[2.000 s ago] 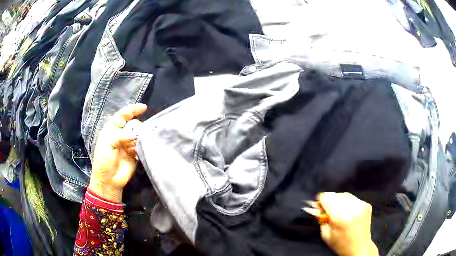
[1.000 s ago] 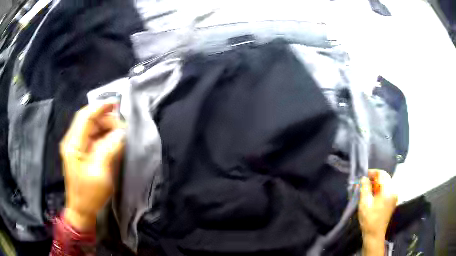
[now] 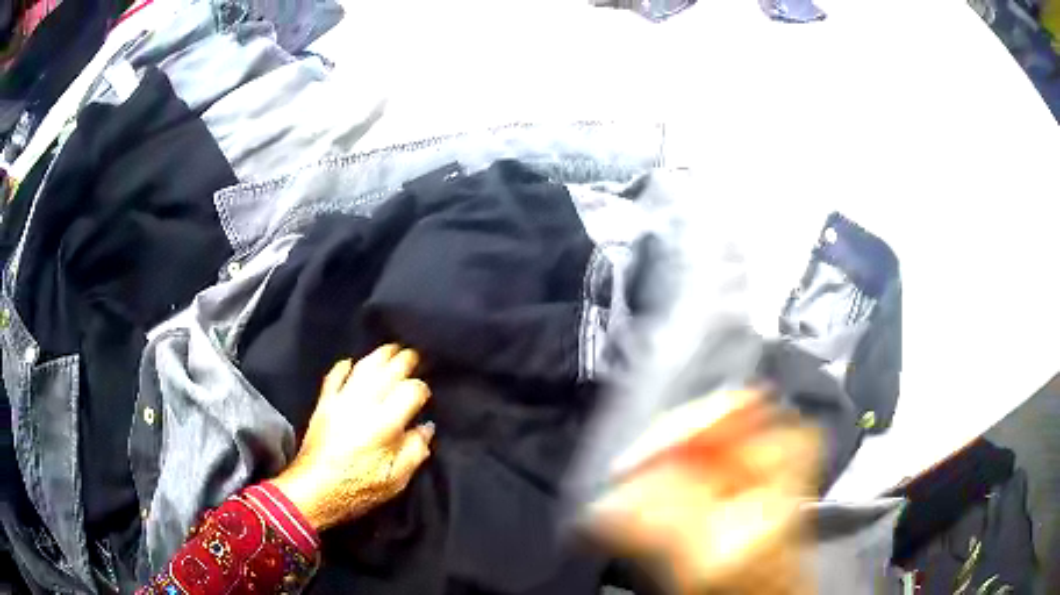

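Observation:
A grey-black denim jacket (image 3: 465, 273) lies spread with its black lining showing. Its pale stitched collar (image 3: 453, 151) runs along the top, with a dark label (image 3: 434, 176) below it. My left hand (image 3: 370, 430) lies on the lining with its fingers bent; whether it pinches cloth cannot be told. My right hand (image 3: 721, 494) is strongly blurred over the jacket's right front. Something orange-red shows at its fingers, likely the thread snips (image 3: 697, 442). A cuff (image 3: 866, 262) with buttons lies to the right.
The white table (image 3: 953, 151) has a curved edge at the right. Another dark jacket (image 3: 116, 233) lies at the left, with more denim (image 3: 273, 99) at the upper left. Dark garments (image 3: 976, 523) show below the table edge at the lower right.
My left hand has come away from the pale front edge and moved right onto the lining. My right hand has moved left from the right front edge. The view has shifted.

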